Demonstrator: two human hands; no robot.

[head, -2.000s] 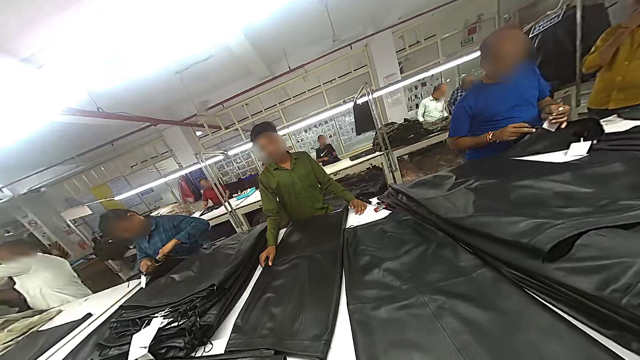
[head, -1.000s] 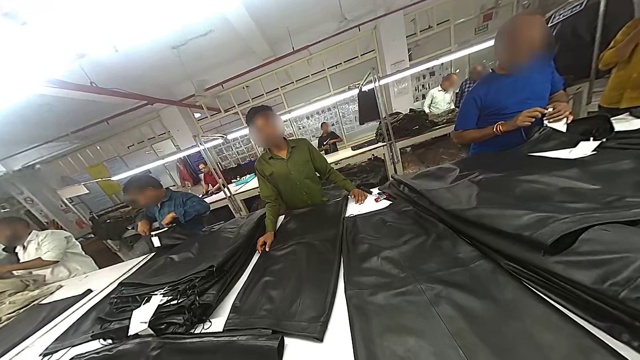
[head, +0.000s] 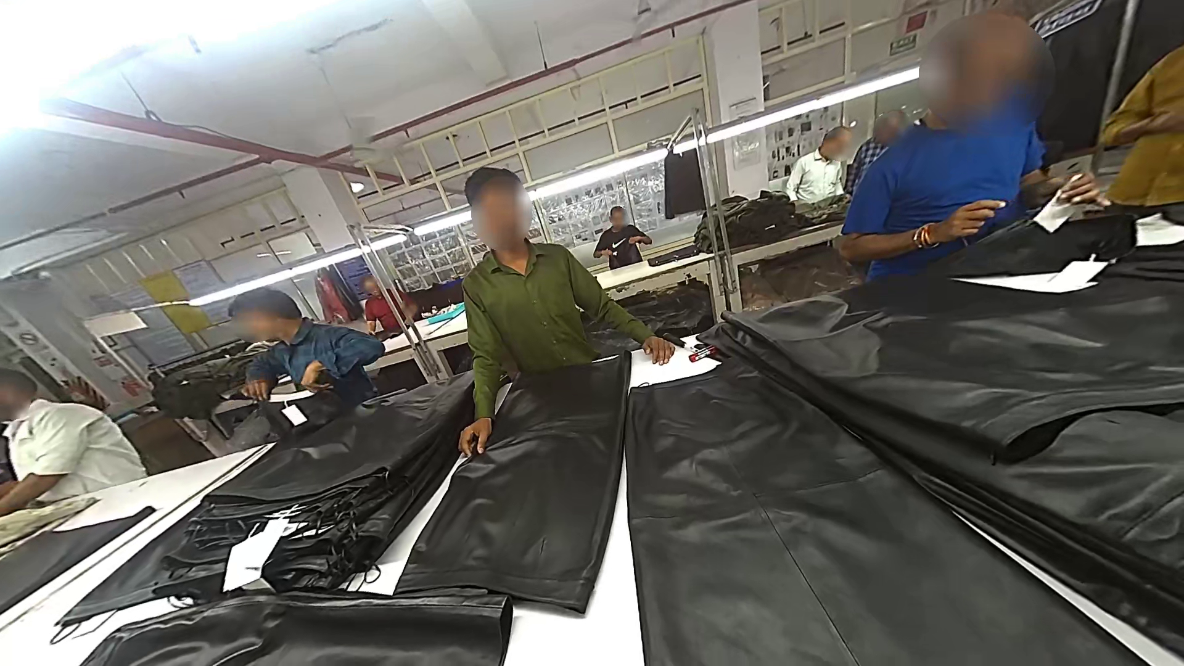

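Neither my left hand nor my right hand shows in the head view. Nearest to me on the white table [head: 564, 638] lies a long black leather-like garment panel [head: 740, 509], flat, with a seam down it. Left of it a narrower black garment [head: 546, 481] lies under the hand of a person in a green shirt. A folded black garment [head: 305, 634] crosses the lower left edge of the view. Behind that is a pile of black garments with cords [head: 324, 536], with a white paper tag [head: 256, 553] on top.
Large black garments [head: 925, 370] are stacked at the right. A co-worker in a blue shirt [head: 943, 185] stands behind them, a white tag in hand. A red marker-like item [head: 705, 352] lies near the green-sleeved person's hand. More people sit or stand left and behind, among metal posts [head: 708, 213].
The folded black garment at the lower left has come further into view since one second ago. At the right, the blue-shirted person's hands have moved apart.
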